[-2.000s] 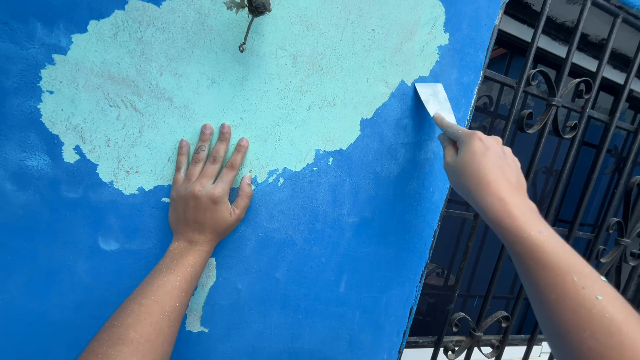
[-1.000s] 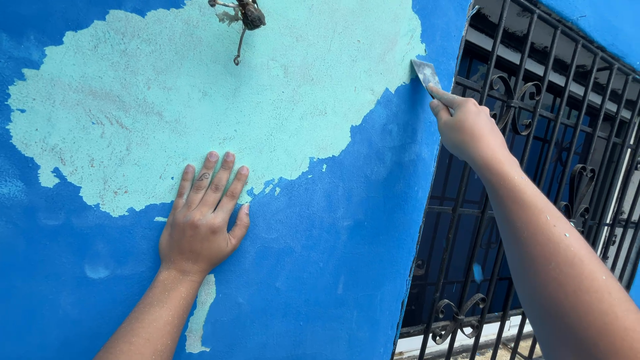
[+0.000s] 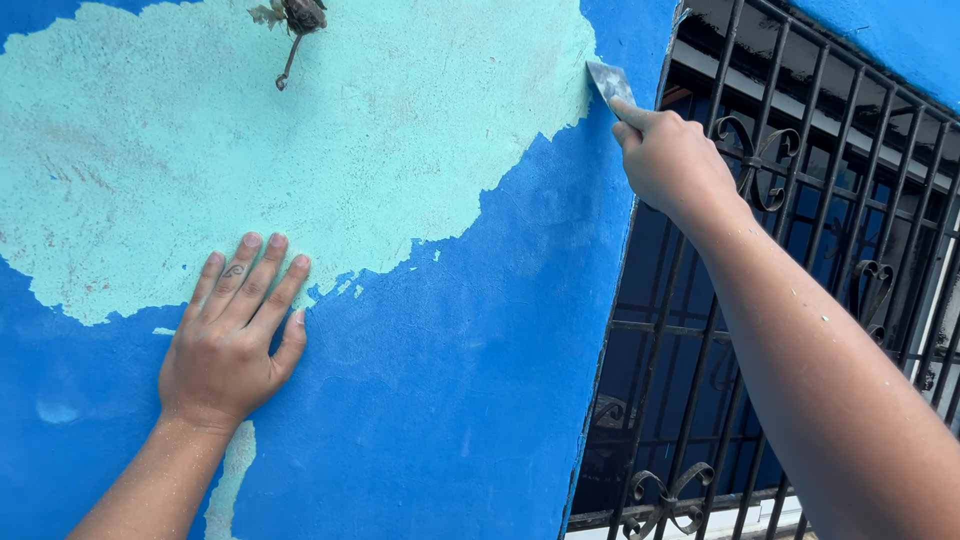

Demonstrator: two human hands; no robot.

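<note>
My right hand grips the handle of a putty knife, its metal blade against the wall at the right edge of the bare patch. Around the patch the wall has blue paint; inside it a pale turquoise layer shows, with ragged edges. My left hand lies flat on the wall across the patch's lower edge, fingers slightly spread, holding nothing. A narrow turquoise strip shows below that hand. Small flecks dot both forearms.
A rusty metal fitting sticks out of the wall at the top. The wall ends at a vertical edge on the right. Beyond it stands a black iron window grille with scrolls, close to my right forearm.
The patch's right end has lost a little blue paint near the blade. My right hand has shifted slightly along that edge with the putty knife. My left hand stays flat on the wall.
</note>
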